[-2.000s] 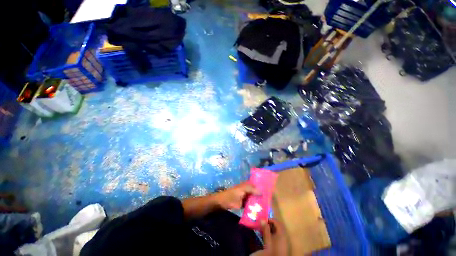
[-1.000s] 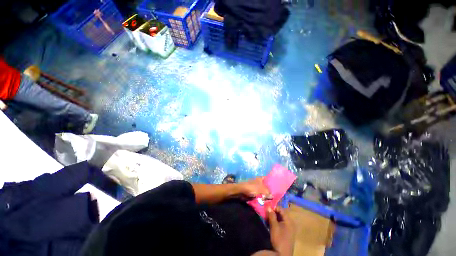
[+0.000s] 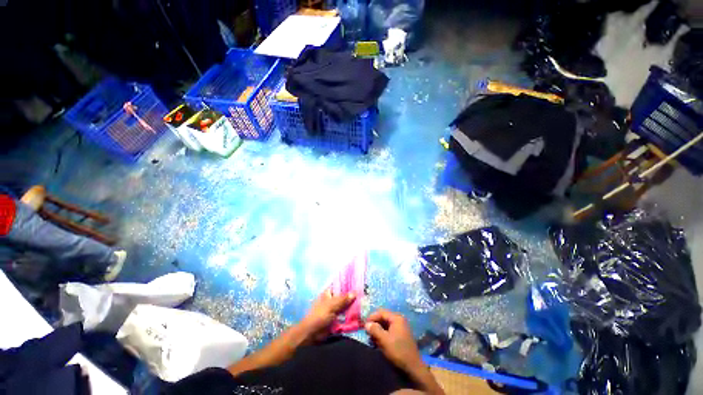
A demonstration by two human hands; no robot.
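Observation:
The bright pink packet (image 3: 351,289) is held upright in front of my body at the bottom centre, partly washed out by the glare on the floor. My left hand (image 3: 330,312) grips its left side with the thumb on its face. My right hand (image 3: 389,333) is at its lower right corner, with thumb and fingertips close together; whether they pinch the packet's edge I cannot tell.
A blue crate (image 3: 478,372) is at my lower right. A bagged garment (image 3: 469,262) lies on the floor, with more bagged bundles (image 3: 632,270) at right. A dark garment pile (image 3: 516,146) stands beyond. White sacks (image 3: 181,339) are at left, near a seated person's leg (image 3: 62,241).
The view has swung left, then tilted up, so more of the far floor shows. The packet has turned more upright and now appears further left. Both hands stay at it.

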